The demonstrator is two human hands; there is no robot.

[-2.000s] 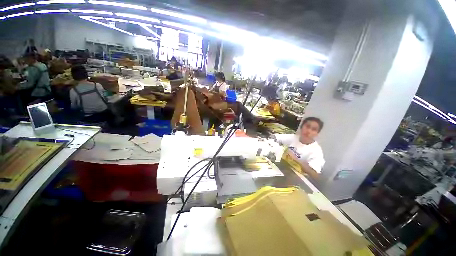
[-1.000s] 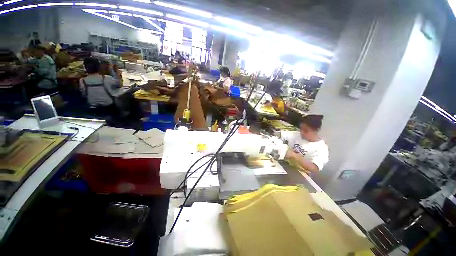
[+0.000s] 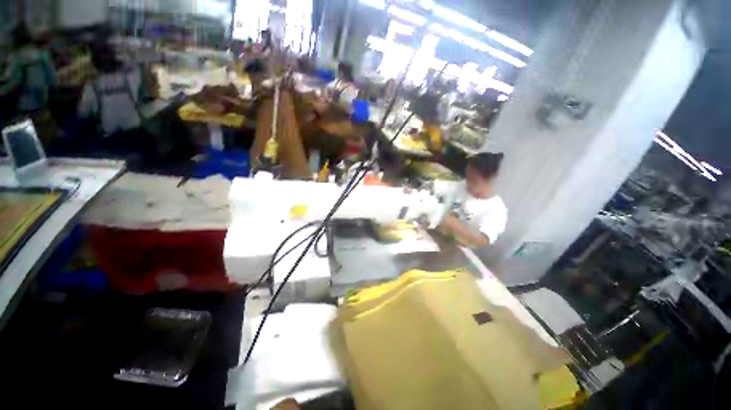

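Note:
A stack of large tan cut panels (image 3: pixel 433 344) lies in front of me, with yellow fabric pieces (image 3: pixel 401 290) along its far edge and yellow at its near right corner. A stack of white sheets (image 3: pixel 292 352) lies left of it. A small skin-toned patch at the bottom edge, on the white sheets, looks like part of my left hand (image 3: pixel 286 404); it is cut off and blurred, so its fingers cannot be made out. A dark patch is beside it. My right hand is not in view. The white sewing machine (image 3: pixel 321 200) stands beyond the panels.
A seated person (image 3: pixel 481 204) has their hands at the machine's far end. Black cables (image 3: pixel 308 264) hang over the machine. A pale table (image 3: pixel 156 204) with a red block (image 3: pixel 160 260) below is left. A pillar (image 3: pixel 597 136) stands right. A clear-topped container (image 3: pixel 166 344) is low left.
The view has tilted down and blurred, so the scene sits higher and further left. A skin-toned patch has appeared at the bottom edge. The seated person's head has gone from raised to lowered.

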